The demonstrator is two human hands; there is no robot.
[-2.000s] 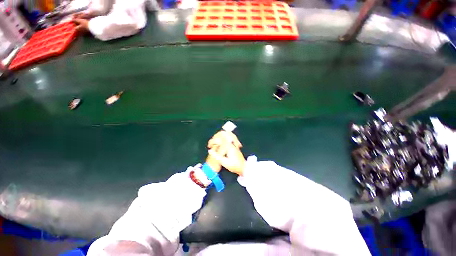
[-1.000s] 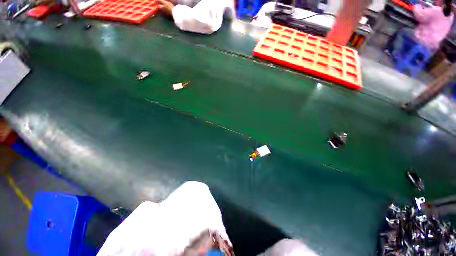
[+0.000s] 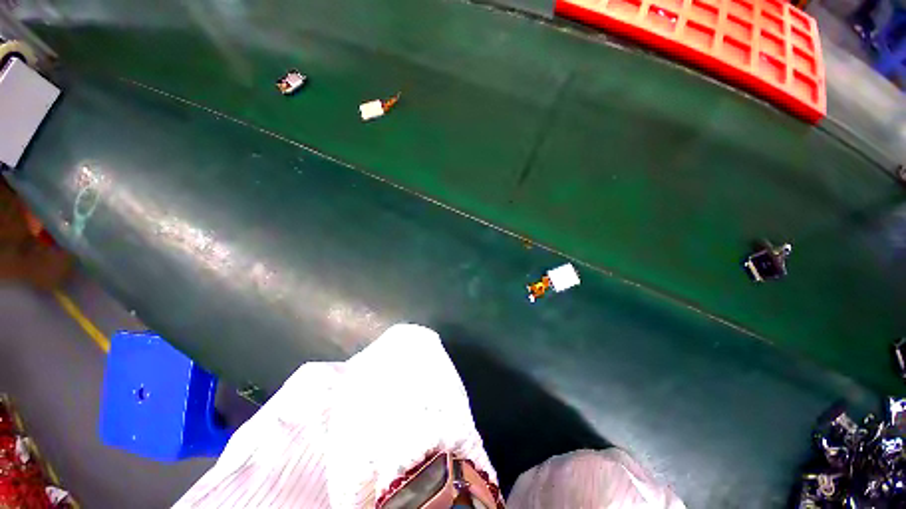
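Observation:
A display module lies loose on the dark-green belt, in front of me, its pale square at the right and its orange tail at the left. My left sleeve comes up from the bottom edge, with a worn watch and red beads at the wrist; the left hand is cut off below the picture. Only my right sleeve shows at the bottom, and the right hand is out of view. Nothing touches the module.
Another module and a small unit lie upper left. A clamped unit lies right, above a clip heap. An orange-red tray is at the far side. A grey-white box and blue stool are left.
My hands were together at the pale square; they have let it go and dropped out at the bottom edge. The view has turned, so the tray and clip heap sit farther right.

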